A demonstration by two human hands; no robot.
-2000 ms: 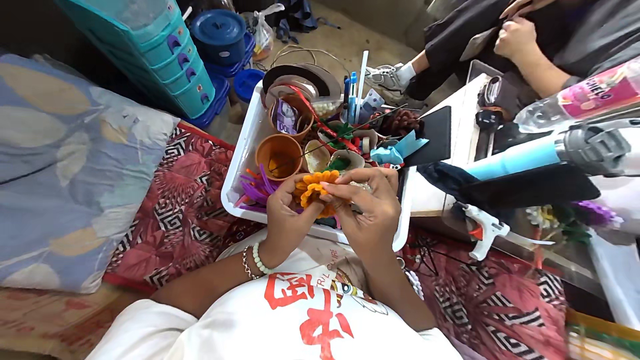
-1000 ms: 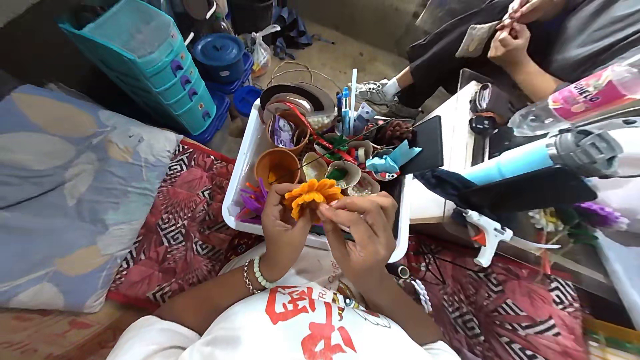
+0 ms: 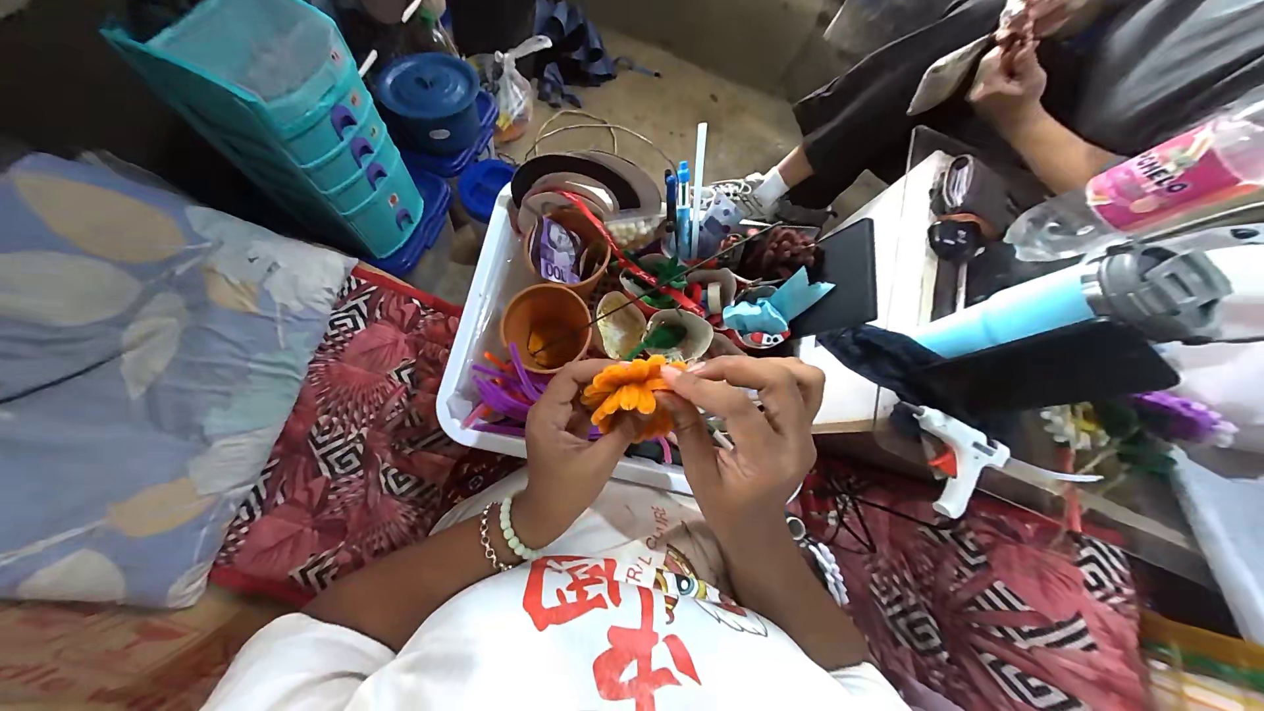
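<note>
An orange flower of fuzzy pipe cleaners point(image 3: 632, 392) is held between both hands over the near edge of a white plastic tray point(image 3: 456, 395). My left hand point(image 3: 573, 444) grips the flower from its left and underneath. With thumb and fingertips, my right hand point(image 3: 746, 434) pinches its right side. Purple pipe cleaners point(image 3: 509, 390) lie in the tray beside my left hand. Behind the flower stand an orange-brown plastic pot point(image 3: 546, 326) and several paper-like cups, one of them with a green piece point(image 3: 664, 337) inside. A light blue ribbon point(image 3: 775, 308) sits to their right.
A white hot glue gun point(image 3: 963, 459) is right of my hands, near a blue tumbler point(image 3: 1027, 311) and a plastic bottle point(image 3: 1145, 188). Teal drawers point(image 3: 326, 138) stand back left. A pillow point(image 3: 148, 385) lies left on red patterned cloth. Another person's hand point(image 3: 1007, 84) shows top right.
The orange flower has been tilted between my hands: its petals faced upward more a second ago, and now it shows more from the side. Both hands have kept hold of it.
</note>
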